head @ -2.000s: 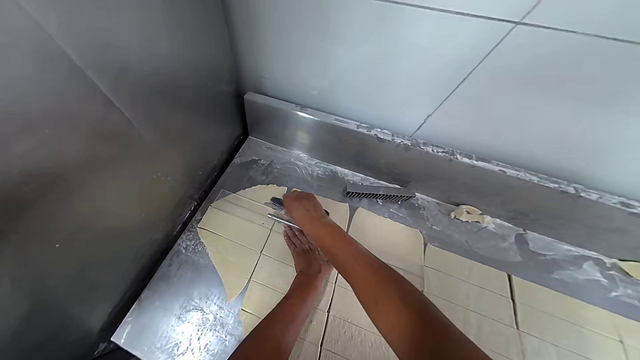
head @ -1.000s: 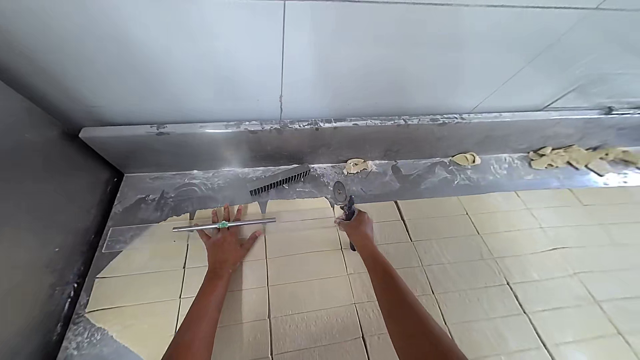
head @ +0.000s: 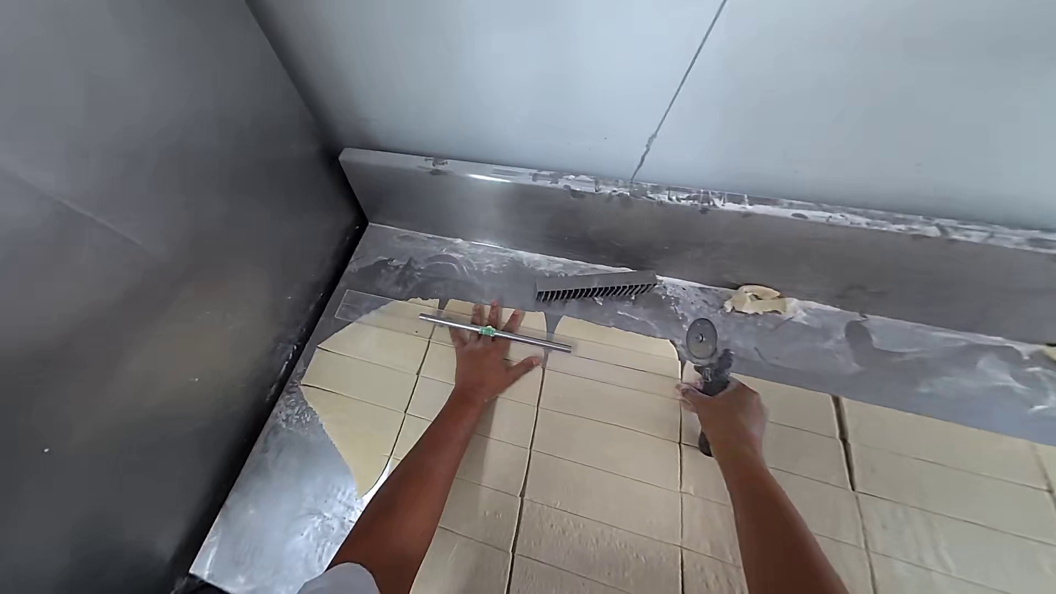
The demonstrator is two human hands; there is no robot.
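Observation:
A sheet of dough (head: 606, 445), cut into rectangles, lies on the metal worktop (head: 285, 495). My left hand (head: 487, 363) presses flat on it, fingers spread, over a long clear plastic strip (head: 375, 312). A thin metal rod (head: 536, 341) with a green band crosses over the fingers. Near the strip's right end, my right hand (head: 730, 412) is closed on the dark handle of a wheel cutter (head: 702, 338). The wheel is raised, facing the back of the worktop; the right fingertips are close to the strip, but contact is unclear.
A grey comb-like strip (head: 596, 285) and a dough scrap (head: 756, 299) lie behind the sheet, on flour-dusted metal. A metal backsplash (head: 536, 219) runs along the wall. A tall dark metal panel (head: 165, 289) stands at the left.
Two seconds ago my hands were close together at the dough's left part; now they are apart, the right one farther right with the cutter. The view has swung right and back.

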